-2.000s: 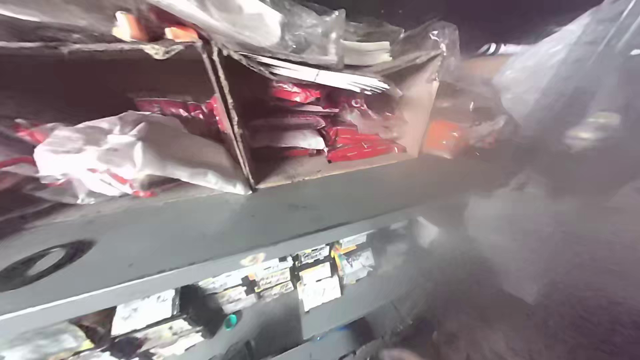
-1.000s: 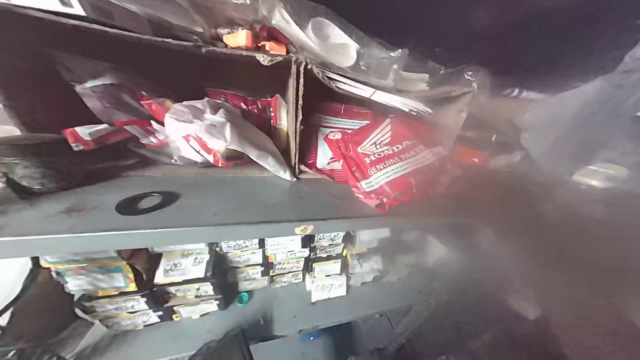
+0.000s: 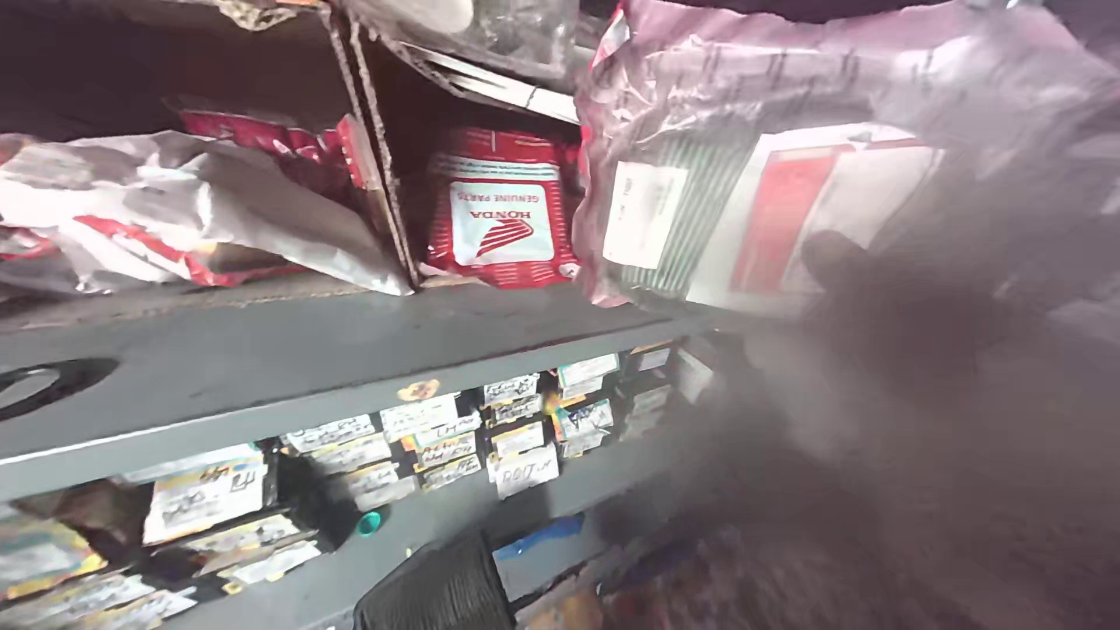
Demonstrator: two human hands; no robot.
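A clear plastic bag (image 3: 604,114) with a pinkish edge hangs at the upper right, before the shelf. Inside it show a green-ribbed item, a white label and a red and white packet. My right hand (image 3: 901,297), dark and hazy, is at the bag's lower right with its thumb against the packet. Left of the bag, a red Honda genuine parts packet (image 3: 503,210) stands in a cardboard box (image 3: 381,149). My left hand is not in view.
A grey metal shelf (image 3: 289,350) carries the boxes, a white plastic bag (image 3: 192,201) and a flat black ring (image 3: 79,381). Below are stacks of small labelled boxes (image 3: 206,499) and a green ring (image 3: 369,524). Haze blurs the right side.
The clear bag with the packet, held in my right hand, has come into view at the upper right. The view is now nearer the shelf.
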